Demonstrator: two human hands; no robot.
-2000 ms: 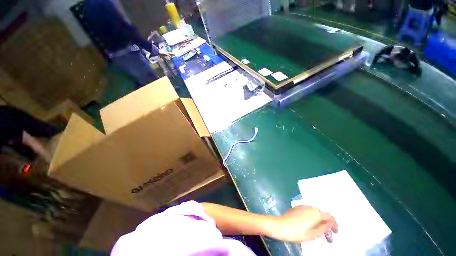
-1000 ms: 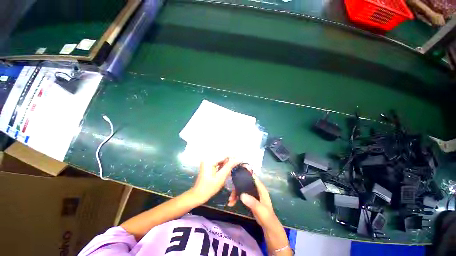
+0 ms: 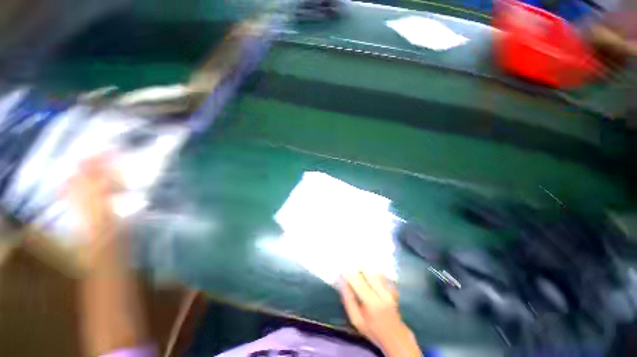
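A bright white stack of sheets lies on the green bench in front of me. My right hand rests at the near edge of the stack, fingers spread, with no adapter seen in it. My left hand is stretched out to the left over the printed white board. It is strongly blurred, so I cannot tell whether it holds anything. A dark, blurred heap of adapters lies on the bench to the right.
A green conveyor belt runs across beyond the bench. A red basket and a white sheet are on its far side. A cardboard carton is at lower left. Part of a person's hand shows at upper right.
My hands have parted. The black adapter they held is no longer seen in them. My left hand has swung far left; my right hand is on the sheets' near edge.
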